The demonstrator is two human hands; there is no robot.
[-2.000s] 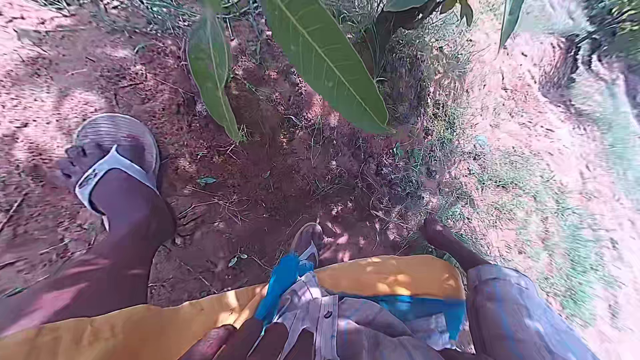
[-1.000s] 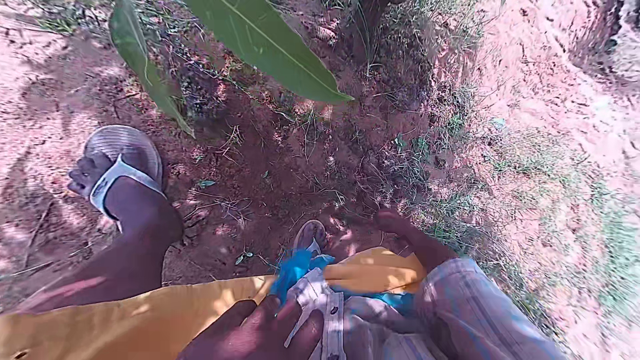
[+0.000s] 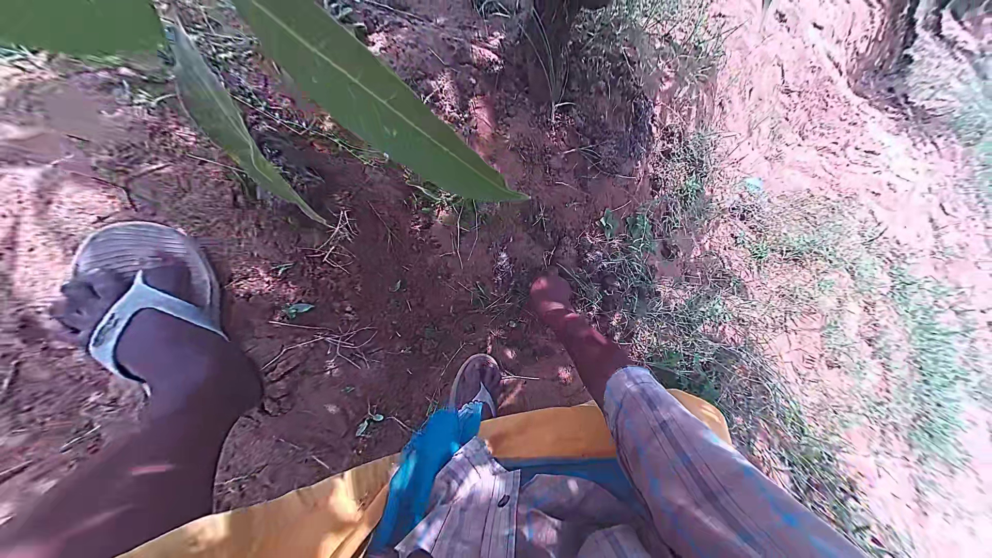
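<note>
My right hand (image 3: 552, 294) reaches out over the reddish soil beside the grass, at the end of a plaid shirt sleeve (image 3: 697, 457). Its fingers are too blurred to tell their pose, and nothing can be made out in it. My left hand is out of the picture. Across the lower part lies a yellow cloth (image 3: 542, 434), with a blue cloth (image 3: 426, 465) and the buttoned plaid shirt front (image 3: 484, 504) by it. One foot in a thong sandal (image 3: 147, 248) stands at the left, the other sandal (image 3: 477, 380) at the lower middle.
Long green leaves (image 3: 387, 101) hang close across the upper left. A dark trunk or stem (image 3: 550, 46) rises at the top. Grass (image 3: 690, 310) and dry twigs (image 3: 333, 337) cover parts of the soil, and a sunlit bank (image 3: 821, 139) runs along the right.
The right arm has stretched forward and toward the middle, beyond the yellow cloth. The left hand, seen at the lower edge by the shirt front before, has left the view.
</note>
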